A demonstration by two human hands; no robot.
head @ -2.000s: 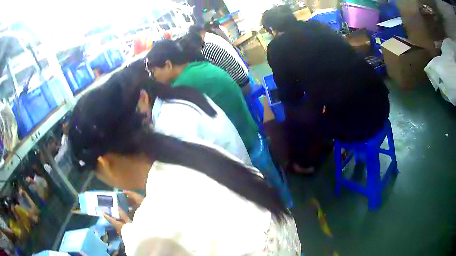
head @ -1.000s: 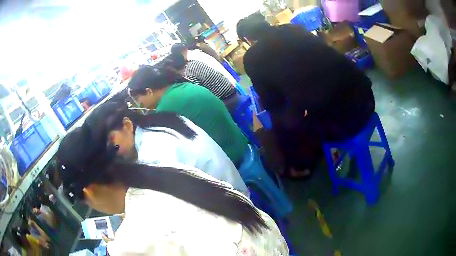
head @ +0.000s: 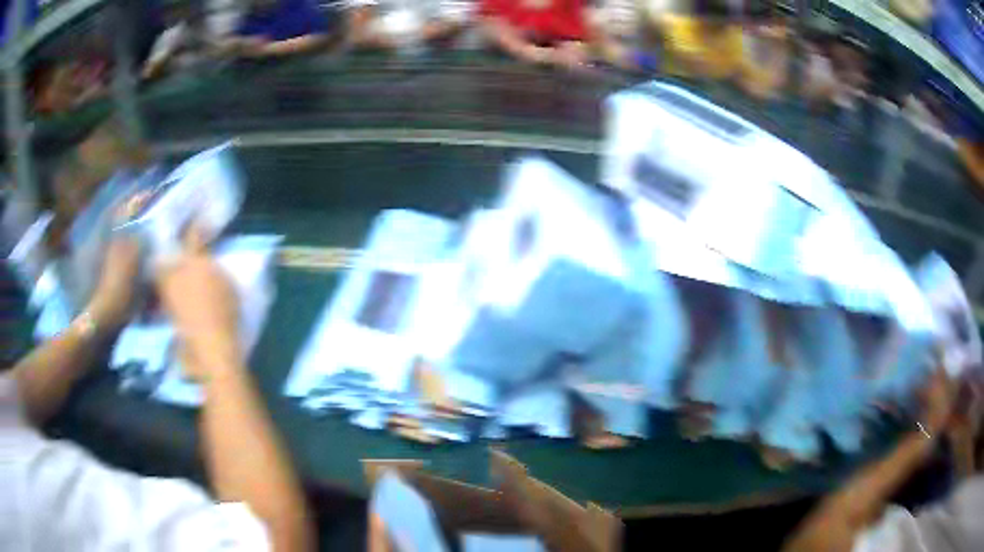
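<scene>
An open carton (head: 556,520) with brown board inside and light-blue flaps stands at the bottom edge, in front of me, cut off by the frame. A narrow skin-toned sliver at its left side may be part of my left hand, but it is too cut off and blurred to be sure. My right hand is not in view. On the dark-green worktop, flat carton blanks (head: 361,350) lie in a fanned stack. A leaning heap of erected white and light-blue cartons (head: 561,318) fills the centre and right. The picture is blurred.
At the left, a neighbour's two hands (head: 194,297) handle a white and blue carton. At the right, another person's arm (head: 879,485) reaches to the heap's end. People in blue, red and yellow sit across the worktop (head: 453,491). Metal posts stand at the upper corners.
The view has swung from the row of seated workers and the blue stool to the worktop in front. The carton heap, the blanks and the open carton at the bottom now show.
</scene>
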